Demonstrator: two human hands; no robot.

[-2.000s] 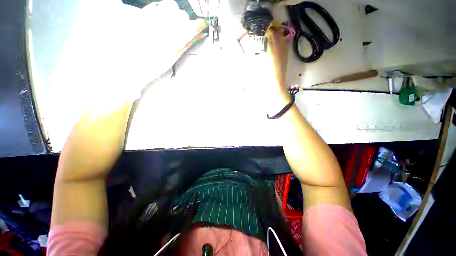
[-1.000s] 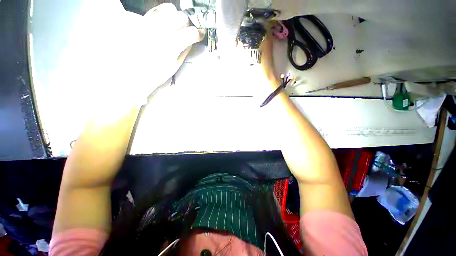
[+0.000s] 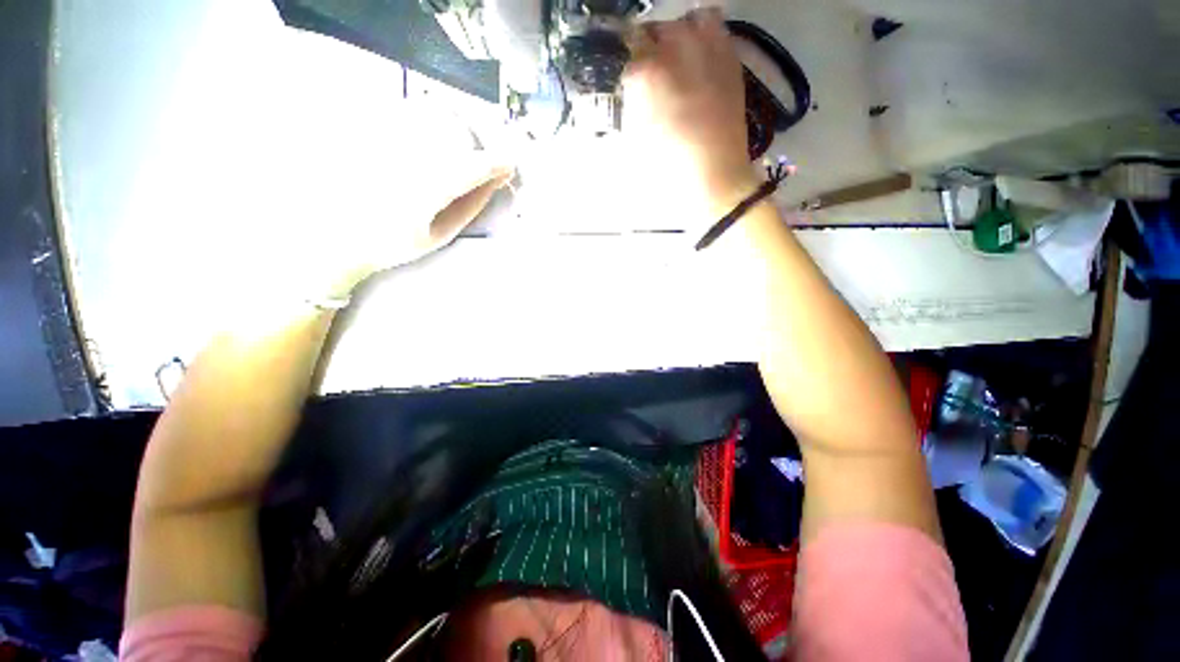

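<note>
A dark panel (image 3: 395, 49) lies at the top left of the machine table, its tip near the needle area (image 3: 515, 106). My left hand (image 3: 434, 213) is below the panel and left of the needle, washed out by glare, its fingertips close together. Whether it holds anything cannot be seen. My right hand (image 3: 683, 91) is just right of the dark round machine part (image 3: 595, 61), fingers bent and pointing up. It partly covers the black-handled scissors (image 3: 783, 65). Anything under its fingers is hidden.
The awl with a brown handle (image 3: 870, 192) lies right of my right wrist. A green bottle (image 3: 995, 230) and crumpled white scrap (image 3: 1074, 246) are at the far right. A red crate (image 3: 725, 498) and clear plastic bag (image 3: 1016, 502) are below the table.
My left hand has moved down from the needle area, showing more of the dark panel. My right hand has come up over the scissors; the pink-tied snips no longer show.
</note>
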